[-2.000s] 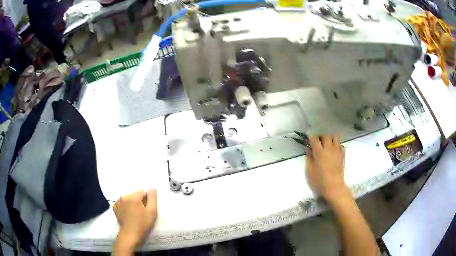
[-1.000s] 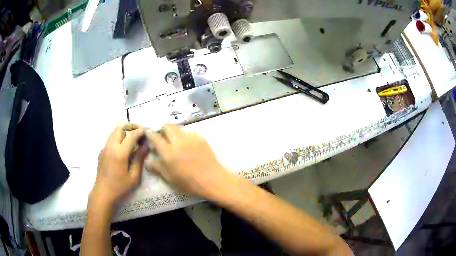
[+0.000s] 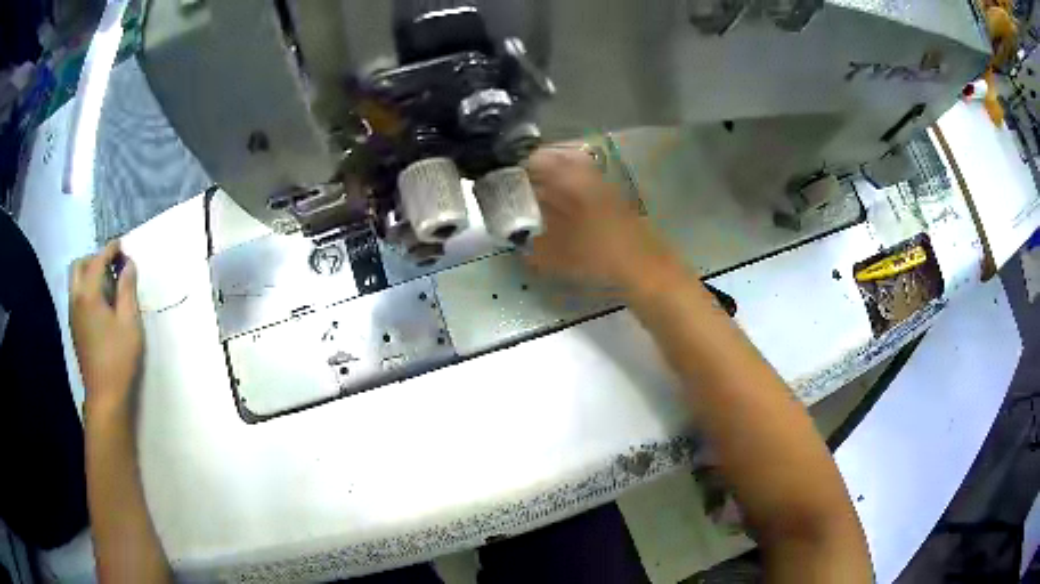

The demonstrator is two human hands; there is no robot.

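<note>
My left hand [image 3: 105,325] is at the table's left, fingers curled around a small dark item [image 3: 115,268], too small to identify. A thin thread trails right from near it. My right hand [image 3: 584,222] is blurred, over the machine bed, just right of the two ribbed tension knobs [image 3: 433,200]; its fingertips are partly hidden and any held thing cannot be seen. A round metal hook part [image 3: 326,260] shows in the bed, left of the dark slot under the head. Silver bed plates [image 3: 393,337] lie in front.
The off-white machine head [image 3: 639,69] overhangs the bed. A black end of the snips [image 3: 721,300] shows beside my right forearm. A cut-out tray [image 3: 921,299] at right holds a yellow item [image 3: 892,264]. Dark fabric [image 3: 34,399] lies at far left.
My hands were together at the table's front and have parted. My left hand moved left; my right hand moved up and right to the machine head. The view has shifted closer to the head.
</note>
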